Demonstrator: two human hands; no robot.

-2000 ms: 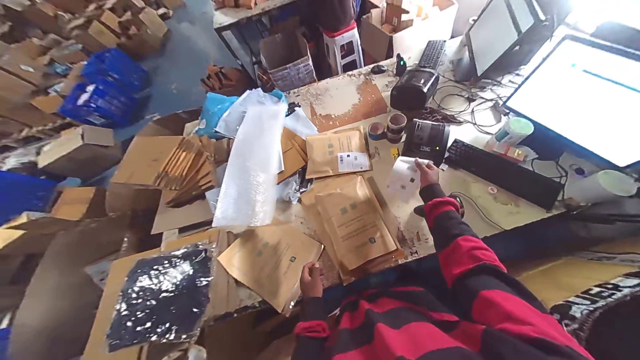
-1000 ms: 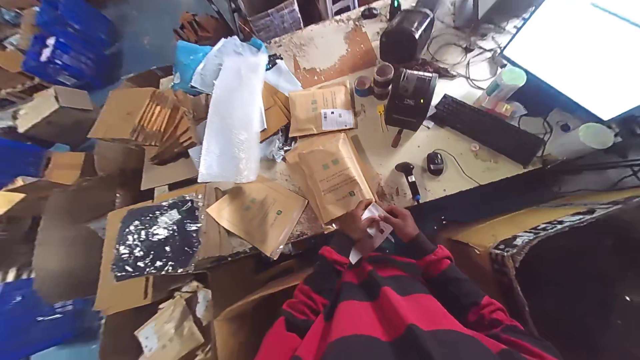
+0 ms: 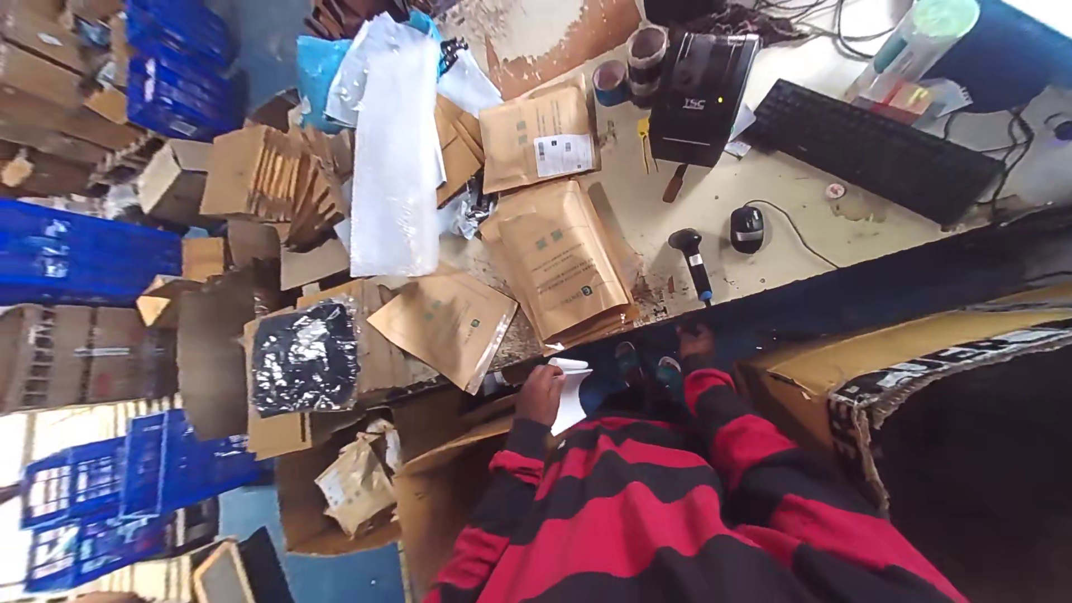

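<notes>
Below the table's front edge, my left hand (image 3: 540, 395) is closed on a folded white paper (image 3: 571, 402). My right hand (image 3: 695, 342) is at the edge just under the barcode scanner (image 3: 692, 261); it seems to hold nothing, and its fingers are hard to make out. A stack of brown paper mailers (image 3: 563, 266) lies above my left hand, with a single brown mailer (image 3: 448, 322) left of it, overhanging the edge. Farther back lies a mailer with a white label (image 3: 538, 138). A black label printer (image 3: 703, 99) stands right of it.
A mouse (image 3: 746, 229) and keyboard (image 3: 875, 149) are on the right of the table. Tape rolls (image 3: 646, 52) stand beside the printer. White bubble wrap (image 3: 394, 167) lies left of the mailers. A black plastic-wrapped packet (image 3: 306, 356) rests on cardboard. An open carton (image 3: 804, 360) is at right.
Two seconds ago my right hand was at the white paper by the printer. One second ago both hands held it; now my right hand is apart from it. The view has shifted closer.
</notes>
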